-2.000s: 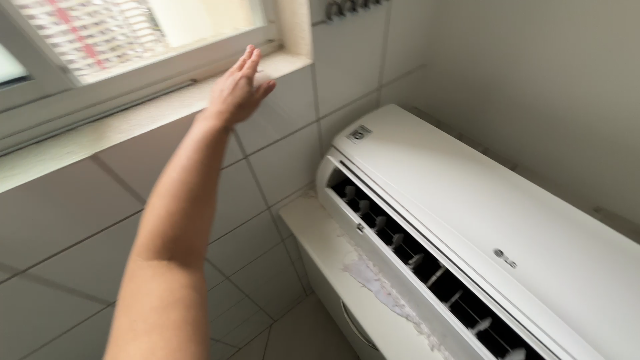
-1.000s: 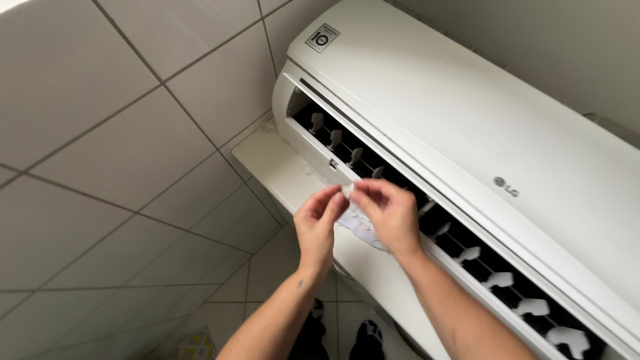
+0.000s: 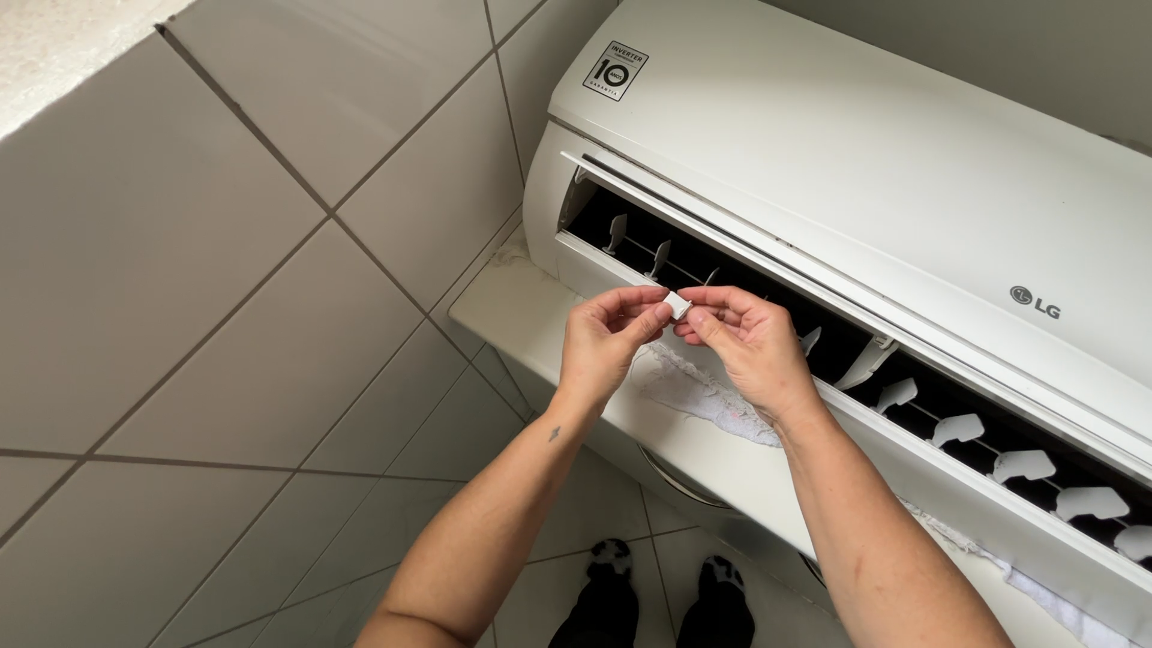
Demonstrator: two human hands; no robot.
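A small white plastic piece (image 3: pixel 677 306) is pinched between the fingertips of my left hand (image 3: pixel 616 337) and my right hand (image 3: pixel 742 342). Both hands are in front of the outlet slot of a white LG air conditioner indoor unit (image 3: pixel 810 171). White air vanes (image 3: pixel 957 429) stand inside the dark slot, and a larger white bracket-like part (image 3: pixel 866 362) crosses it right of my hands. Under the unit, a whitish cloth (image 3: pixel 702 400) with a frayed edge lies on a pale ledge (image 3: pixel 522 328). What exactly the small piece is cannot be told.
Grey wall tiles (image 3: pixel 216 360) rise at the left, with a bright sill edge (image 3: pixel 63 54) at the top left corner. Below the ledge is a curved metal rim (image 3: pixel 679 477). My feet in patterned footwear (image 3: pixel 610 558) stand on the tiled floor (image 3: pixel 585 513).
Two seconds ago one hand was stretched to the window sill; a second ago both hands were together in front of the unit, as now. The view has swung down from the window.
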